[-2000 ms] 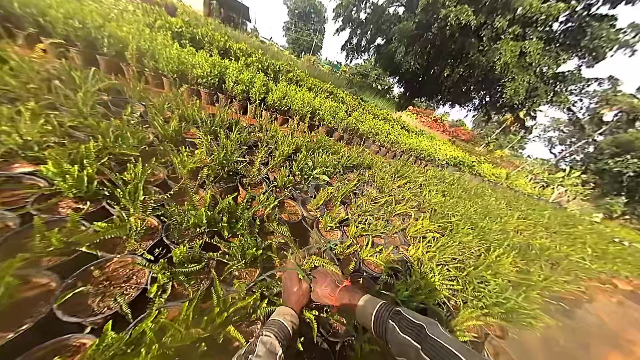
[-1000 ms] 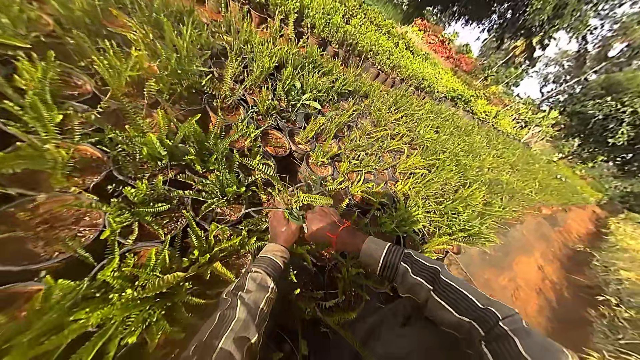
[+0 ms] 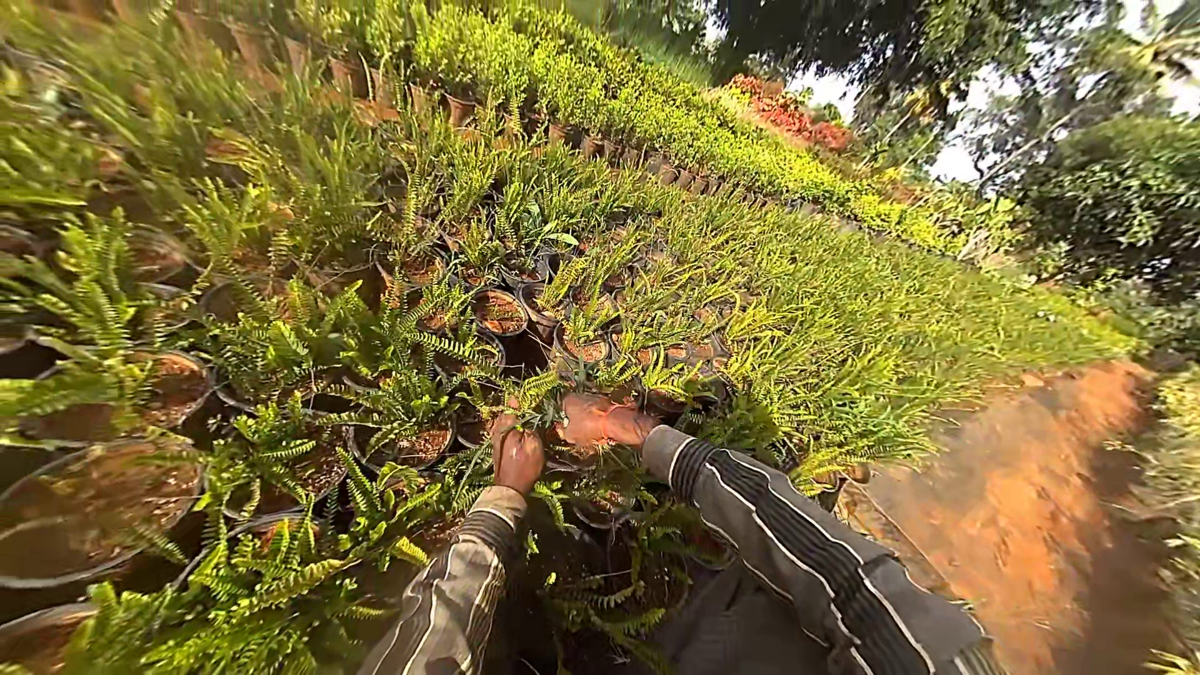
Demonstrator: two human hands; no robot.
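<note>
My left hand (image 3: 517,452) has its fingers curled in among green stems and fronds. Close at its right is my right hand (image 3: 592,422), also bent inward, with a thin orange band at the wrist. Leafy stems (image 3: 542,401) show between the two hands; whether the fingers grip them is too small to tell. A potted fern (image 3: 412,441) in a black pot stands just left of my left hand. Beyond the hands is a round pot of reddish soil (image 3: 500,312). More ferns lie in shadow below my wrists.
Closely packed black pots surround the hands, with a large soil-filled pot (image 3: 98,511) at lower left. Dense grassy plants (image 3: 900,328) stretch to the right, beside a reddish dirt path (image 3: 1022,497). Brighter shrubs in brown pots (image 3: 459,110) stand in rows behind.
The view has tilted down and shifted, showing more of the dirt path. The hands stay close together among the plants, with a slightly wider gap between them now than a second ago.
</note>
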